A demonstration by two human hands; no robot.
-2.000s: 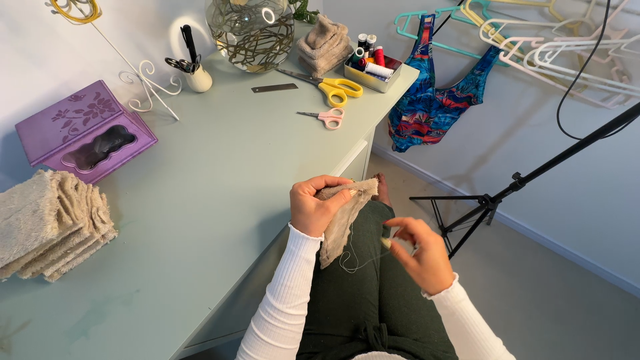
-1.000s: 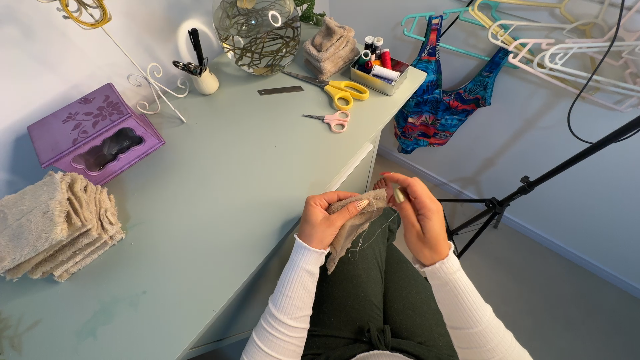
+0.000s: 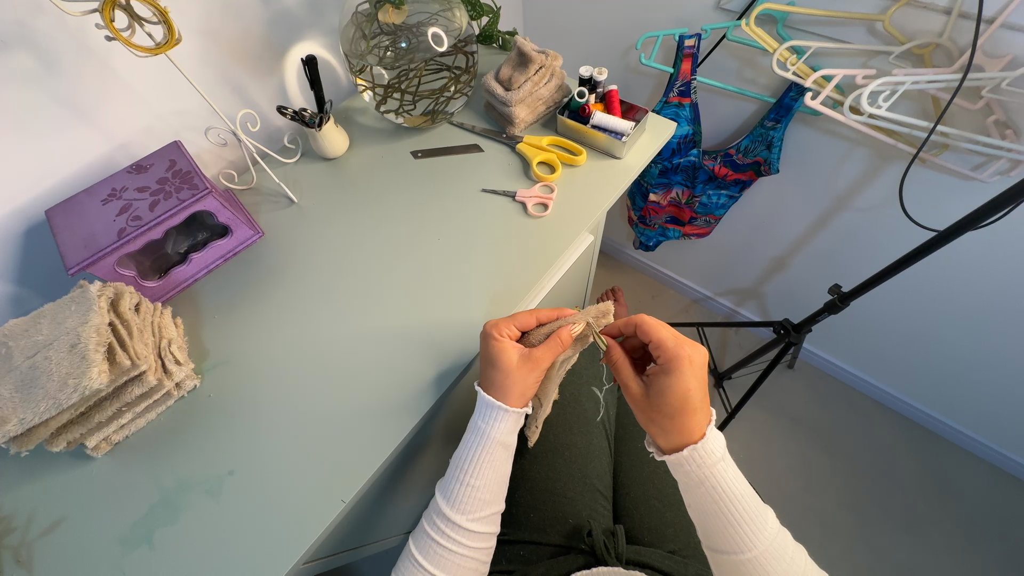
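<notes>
A folded piece of beige plush cloth [image 3: 552,384] hangs above my lap, its upper edge pinched between the thumb and fingers of my left hand [image 3: 520,356]. Close against the cloth's upper right corner is my right hand [image 3: 660,376], thumb and forefinger together at the fabric. Whether a needle is between those fingertips is too small to tell. A loose pale thread [image 3: 602,394] dangles below the fingertips, beside the cloth.
On the desk [image 3: 344,320] lie a stack of beige cloths [image 3: 88,368], a purple case [image 3: 152,216], yellow scissors [image 3: 544,154], pink scissors [image 3: 534,198], a metal ruler [image 3: 446,151] and a thread tin [image 3: 616,142]. A black tripod [image 3: 880,288] stands right.
Two seconds ago my right hand was apart from the cloth, with thread stretching between them; it has moved in to the cloth's corner. My left hand keeps its pinch on the cloth.
</notes>
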